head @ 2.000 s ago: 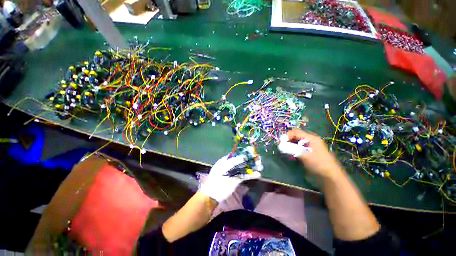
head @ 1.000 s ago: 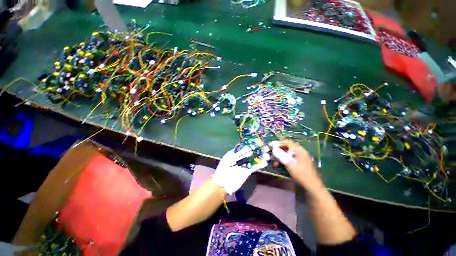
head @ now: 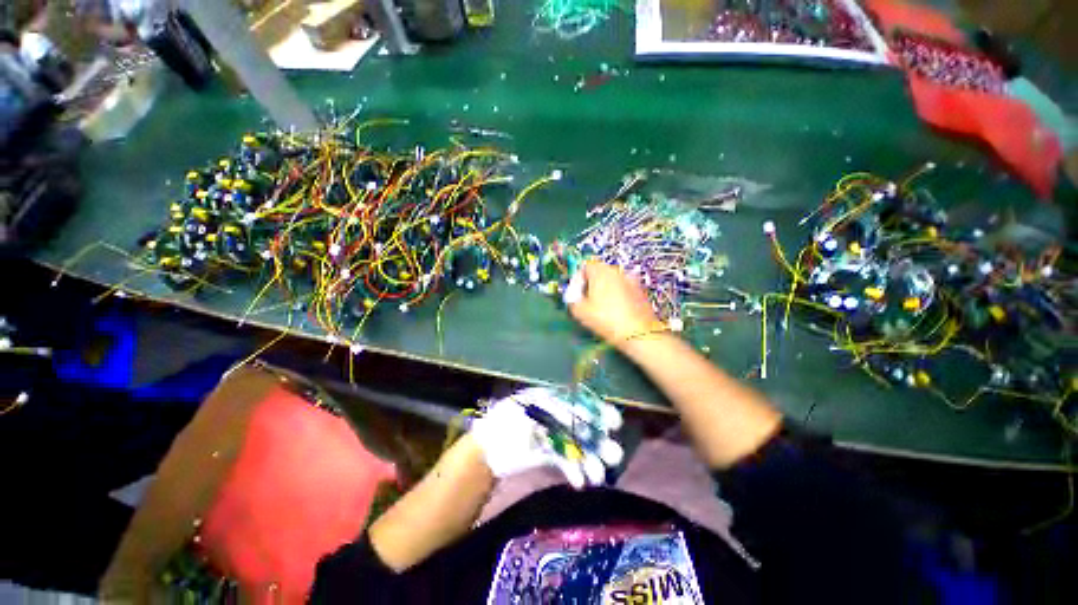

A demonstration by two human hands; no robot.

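Observation:
My left hand (head: 534, 440), in a white glove, holds a wired circuit board (head: 573, 440) with yellow and green parts above my lap, just off the bench's near edge. My right hand (head: 603, 301), mostly bare with white on its fingertips, is over the bench at the left edge of the central pile of short purple and white connector leads (head: 662, 254). Its fingertips are close together beside a small board at the end of the left pile. What they pinch, if anything, cannot be told. A yellow wire lies across the right wrist.
The left-hand pile of boards (head: 390, 225) has red and yellow wires. The right-hand pile (head: 881, 290) is at the right. A white-framed tray (head: 757, 53) and red sheet (head: 987, 130) are at the far side. A cardboard box (head: 177, 473) with red liner (head: 296, 496) is low left.
My right hand has moved from beside the held board up and left to the edge of the lead pile. My left hand, with the board, is lower and nearer my body.

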